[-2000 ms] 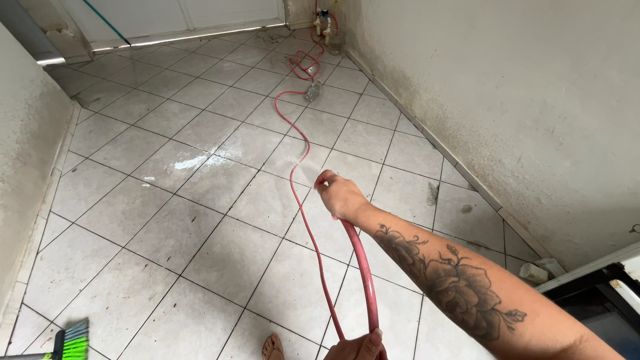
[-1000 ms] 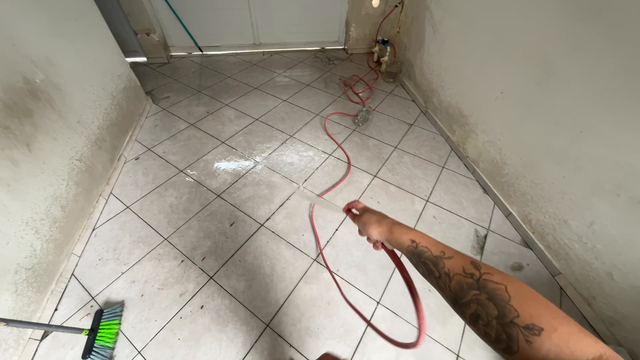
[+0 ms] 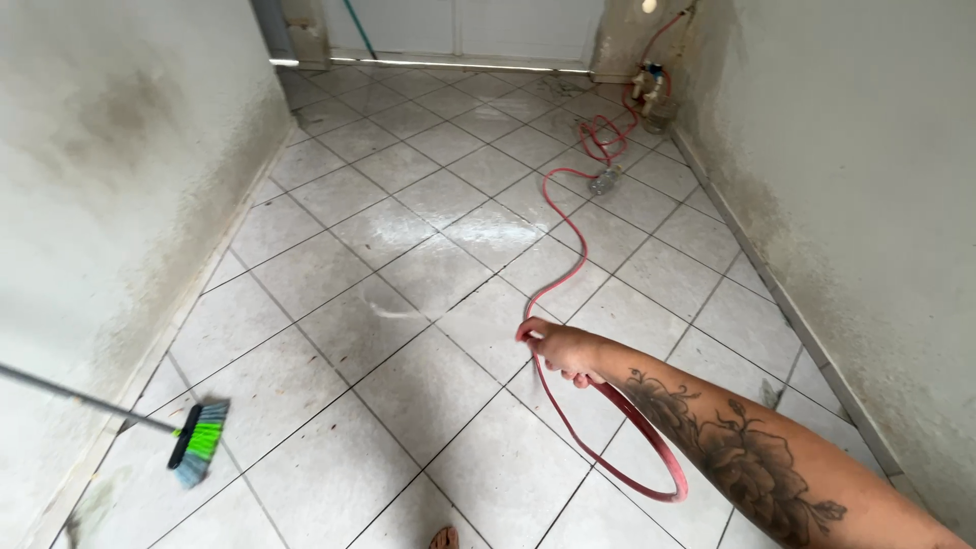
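My right hand (image 3: 563, 351), on a tattooed forearm, is closed around the end of a red hose (image 3: 585, 242), thumb at its mouth. From below the hand the hose loops down and back up, then winds away over the floor to the far right corner. Faint water spray shows left of my fingers, and a wet sheen lies on the tiles (image 3: 457, 229) beyond. My left hand is out of frame.
A broom (image 3: 200, 442) with green and grey bristles lies at the lower left. A clear plastic container (image 3: 605, 181) touches the hose. Pipes with a tap (image 3: 650, 84) stand in the far right corner. Stained walls flank the floor; a white door (image 3: 457, 30) closes the far end. My foot (image 3: 444, 538) shows below.
My left hand, on the hose at the bottom two seconds ago, has left the view. The wet sheen on the tiles has spread. The view has swung, showing more of the broom.
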